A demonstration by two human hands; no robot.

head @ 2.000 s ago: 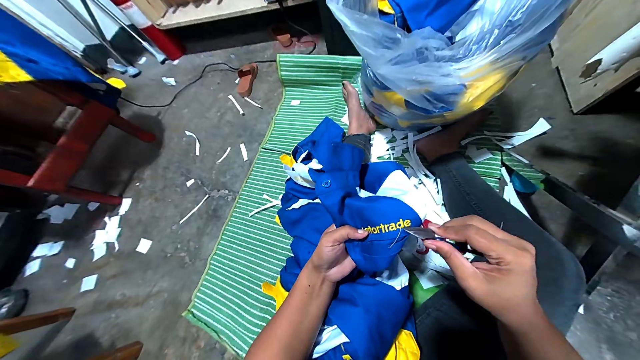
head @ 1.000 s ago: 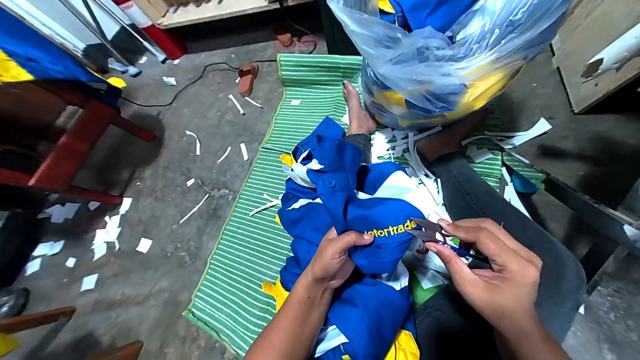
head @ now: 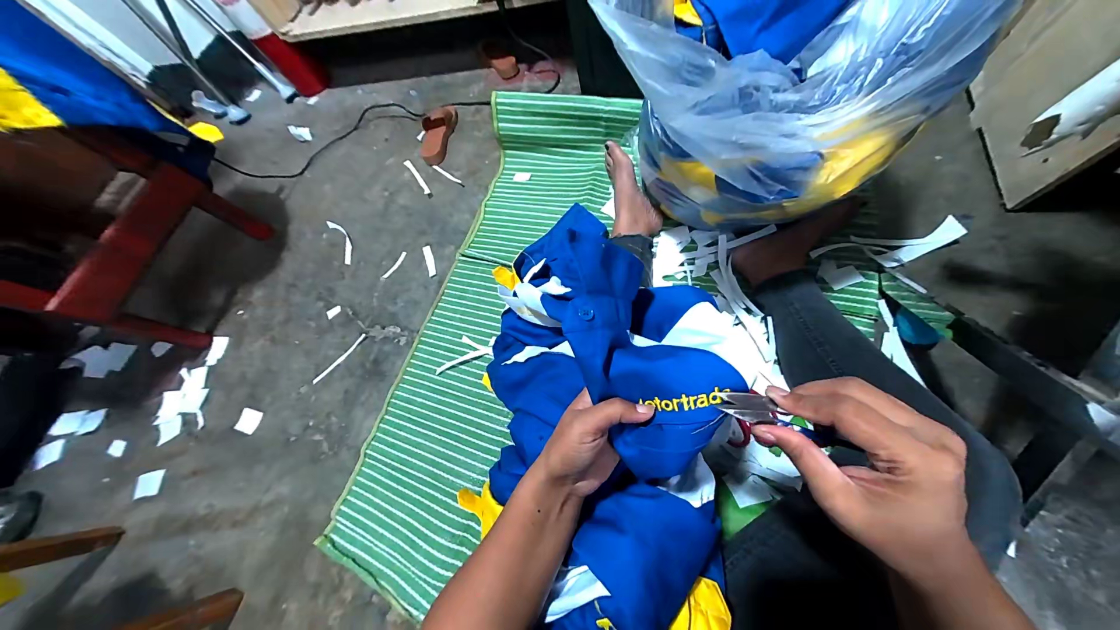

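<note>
A blue garment (head: 647,367) with white and yellow parts and yellow embroidered lettering lies across my lap. My left hand (head: 591,442) pinches its fabric at the left end of the lettering, thumb on top. Small metal thread snips (head: 751,407) are held between the thumb and fingers of my right hand (head: 875,455); their blades point left at the right end of the lettering. Thin loose threads show just below the blades. A red handle loop (head: 742,432), perhaps of scissors, shows partly behind the snips.
A clear plastic bag (head: 787,122) of blue and yellow cloth stands beyond my feet on a green striped mat (head: 420,437). White scraps (head: 182,398) litter floor and mat. A red wooden stool (head: 131,236) stands left; a brown sandal (head: 437,136) lies near a black cord.
The snips in my right hand have turned and shifted slightly at the right end of the lettering. My left hand keeps its pinch on the fabric.
</note>
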